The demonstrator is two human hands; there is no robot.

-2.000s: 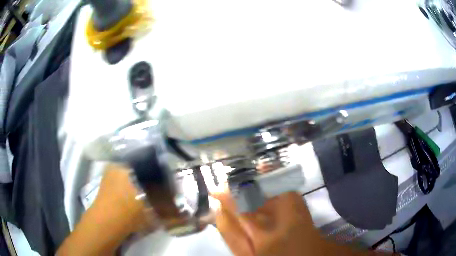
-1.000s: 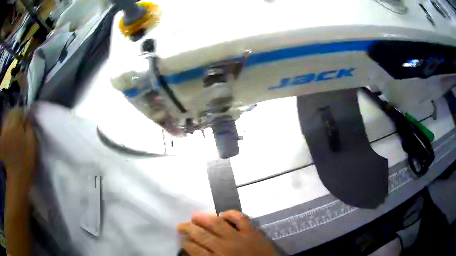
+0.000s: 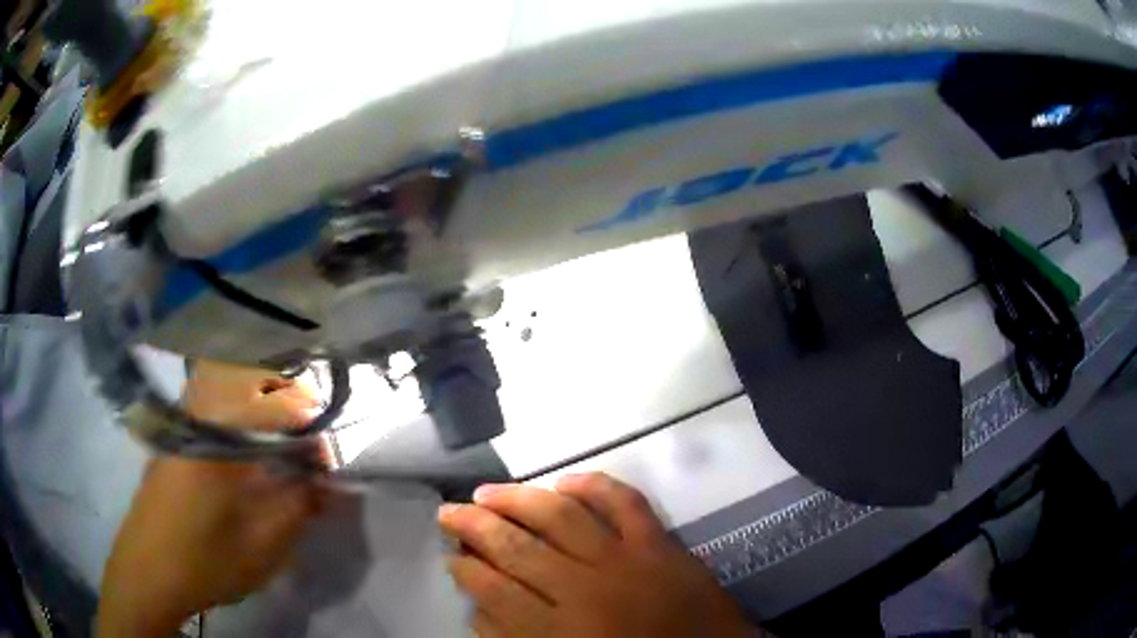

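The pale fabric panel [image 3: 393, 548] lies in front of the machine head, between my hands. A dark grey strip [image 3: 480, 471] lies at its edge, just under the grey block [image 3: 464, 396] beside the presser foot area. My left hand [image 3: 212, 511] is at the left with its fingertips closed at the panel's edge near the needle area, partly covered by the shiny curved guard [image 3: 187, 430]. My right hand [image 3: 574, 555] lies palm down, fingers side by side, on the strip and panel; its thumb is hidden. The needle itself is not clear.
The white machine head with a blue stripe [image 3: 736, 106] spans the top. A curved dark piece with a black label [image 3: 848, 374] lies to the right. Beyond it are black-handled scissors [image 3: 1041, 343] and a green-handled tool [image 3: 1041, 266]. A ruler strip [image 3: 798, 533] runs along the front edge.
My left hand has come in from the far left to the needle area. My right hand stays in front of the machine. The dark strip now lies more slanted, and the view has shifted.
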